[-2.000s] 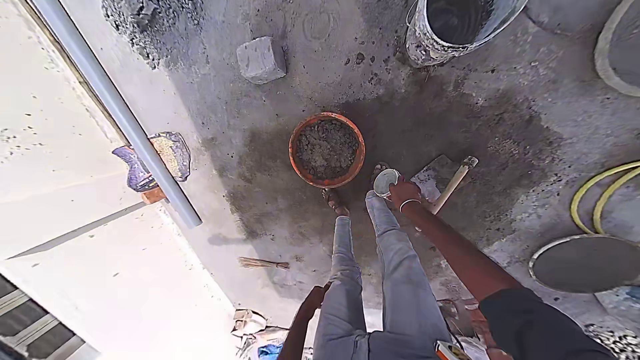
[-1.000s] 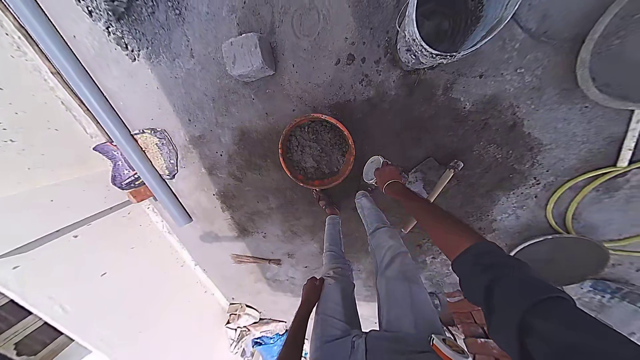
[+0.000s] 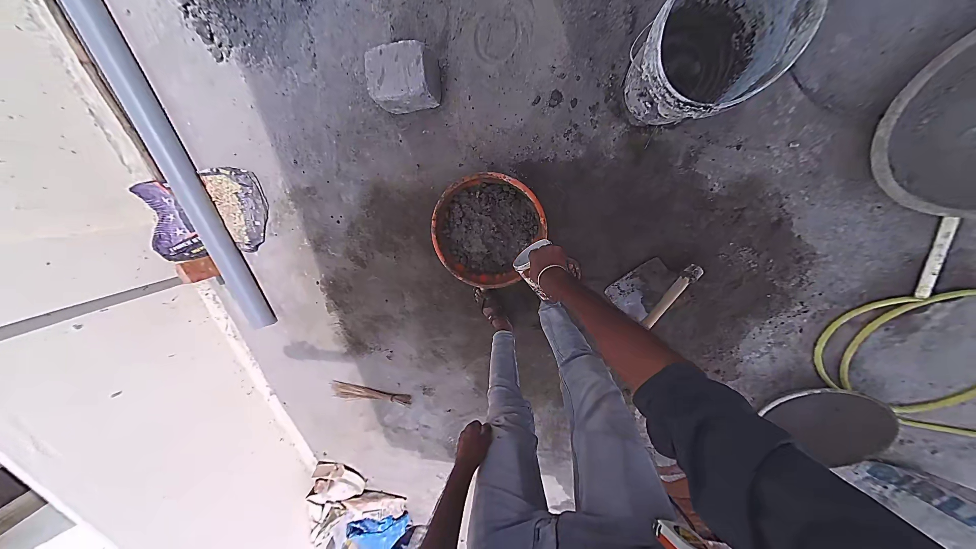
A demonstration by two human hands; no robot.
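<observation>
My right hand (image 3: 547,263) grips a small white mug-like container (image 3: 531,254) at the lower right rim of an orange basin (image 3: 544,223). Grey wet mortar (image 3: 488,221) fills much of the basin. What the container holds cannot be made out. My left hand (image 3: 474,444) rests with curled fingers against my left trouser leg, below the basin; nothing shows in it. A flat metal blade (image 3: 639,290) lies on the wet floor right of my right hand, beside a pale wooden handle (image 3: 667,299).
A mortar-stained bucket (image 3: 648,88) stands at the upper right, and a concrete block (image 3: 402,76) at the upper middle. A grey pipe (image 3: 171,160) crosses a torn bag (image 3: 248,206) on the left. A yellow hose (image 3: 827,335), round pans and a twig bundle (image 3: 370,393) lie about.
My right hand has moved left with the white container, from the floor right of the basin to the basin's rim. My left hand stays by my leg.
</observation>
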